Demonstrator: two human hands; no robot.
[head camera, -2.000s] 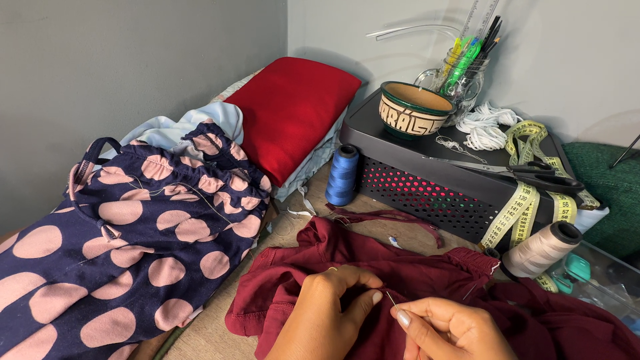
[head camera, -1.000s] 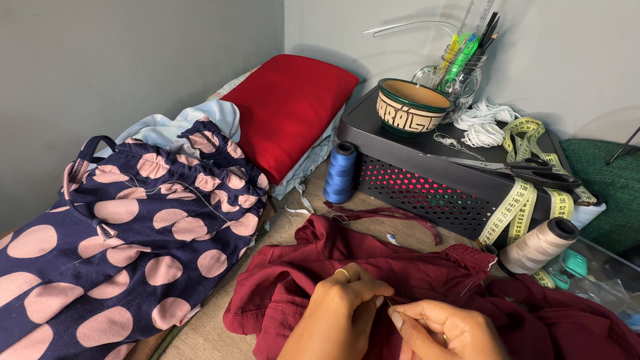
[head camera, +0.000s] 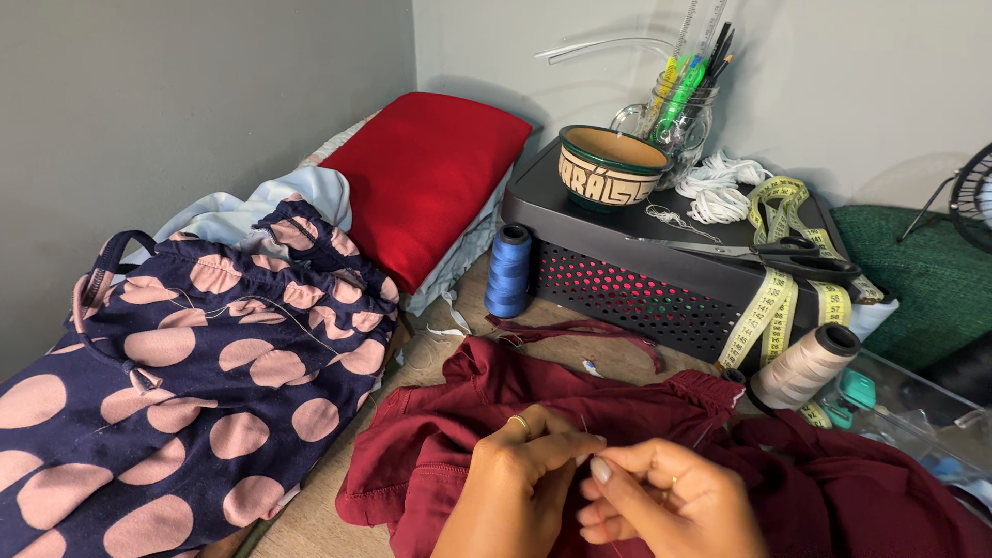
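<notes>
A maroon garment (head camera: 434, 457) with a gathered edge lies crumpled on the wooden table. Above it, my left hand (head camera: 519, 473) pinches a thin sewing needle (head camera: 584, 423) that points up from between the fingertips. The fingertips of my right hand (head camera: 666, 488) meet those of the left, pinching something too small to make out, perhaps thread. A fine red thread (head camera: 611, 539) hangs below the right fingers. Beyond the garment stand a blue thread spool (head camera: 508, 271) and a tilted beige thread cone (head camera: 806, 366).
A navy polka-dot garment (head camera: 248, 372) lies left, before a folded red cloth (head camera: 434, 170). On a black perforated box (head camera: 620, 287) are a painted bowl (head camera: 612, 167), scissors (head camera: 783, 252), a tape measure (head camera: 763, 310), white cord (head camera: 721, 186) and a glass jar (head camera: 686, 132) of pens.
My hands have stayed close together over the maroon garment. The needle, angled near the right fingertips two seconds ago, now points up beside the left fingers.
</notes>
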